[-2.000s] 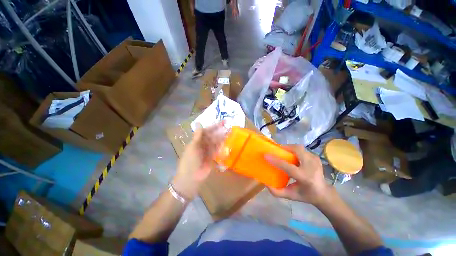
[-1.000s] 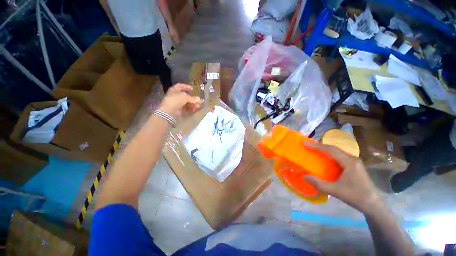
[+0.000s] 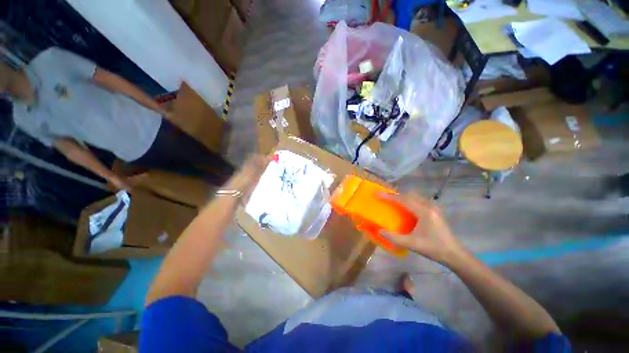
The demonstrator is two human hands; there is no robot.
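Note:
A white mailing bag [image 3: 290, 194] with dark print and a small red mark lies as a folded packet on the brown carton [image 3: 314, 265] before me. My left hand [image 3: 250, 176] is blurred at the bag's upper left edge; its fingers are not clear, and I cannot tell whether they grip the bag. My right hand [image 3: 421, 226] holds the orange tape dispenser [image 3: 376, 207] over the right side of the carton, its front end close to the bag's right edge.
A small labelled carton [image 3: 279, 114] stands just beyond. A large clear sack [image 3: 427, 96] and a round stool [image 3: 491, 145] are at the right. At the left, a person [image 3: 96, 103] reaches toward an open carton [image 3: 155, 214] with a white bag inside.
My left hand has come down to the bag's edge. The dispenser has moved left, nearer the bag. The person has come closer on the left and leans over the open carton.

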